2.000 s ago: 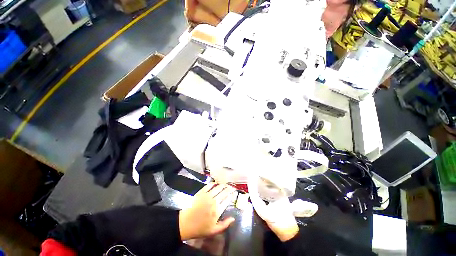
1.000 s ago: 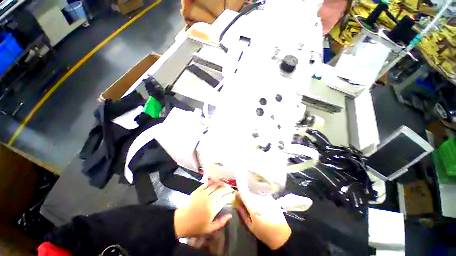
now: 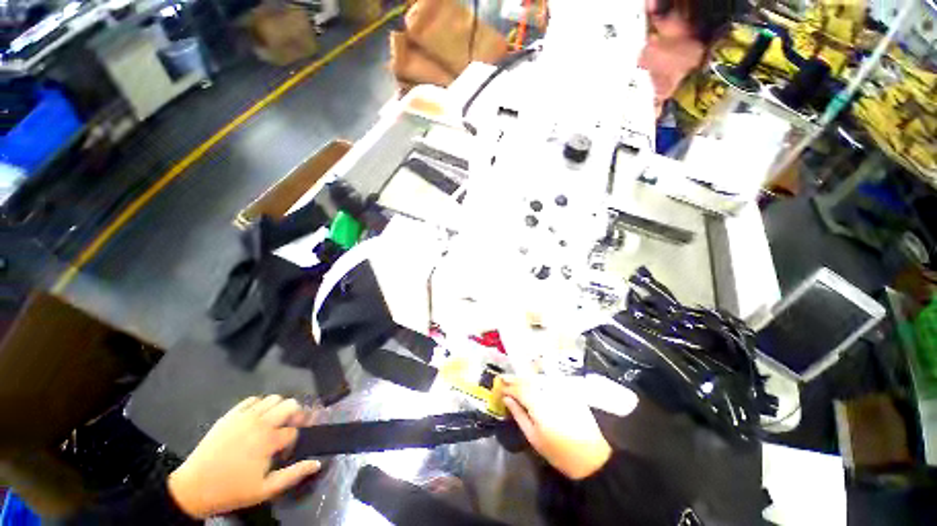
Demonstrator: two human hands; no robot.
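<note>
A black fabric strap [image 3: 380, 436] lies stretched across the shiny table from my left hand to the needle area. My left hand [image 3: 245, 457] holds its left end. My right hand [image 3: 555, 419] is at its right end, fingers bent beside the yellow part [image 3: 497, 398] under the head of the white sewing machine [image 3: 514, 247]; its fingertips are partly hidden. A red mark [image 3: 487, 339] shows near the needle. A second black piece [image 3: 411, 501] lies nearer me on the table.
A heap of black fabric pieces [image 3: 269, 293] with a green item [image 3: 344, 229] lies left of the machine. Black shiny strips [image 3: 678, 354] lie at its right, near a grey-screened panel [image 3: 822, 323] and white paper [image 3: 804, 483]. Cartons stand left [image 3: 64, 354] and behind. A person is partly visible behind the machine.
My left hand has moved left from the needle area, and the strap now shows stretched between my hands. My right hand stays near the needle. The whole view has shifted slightly.
</note>
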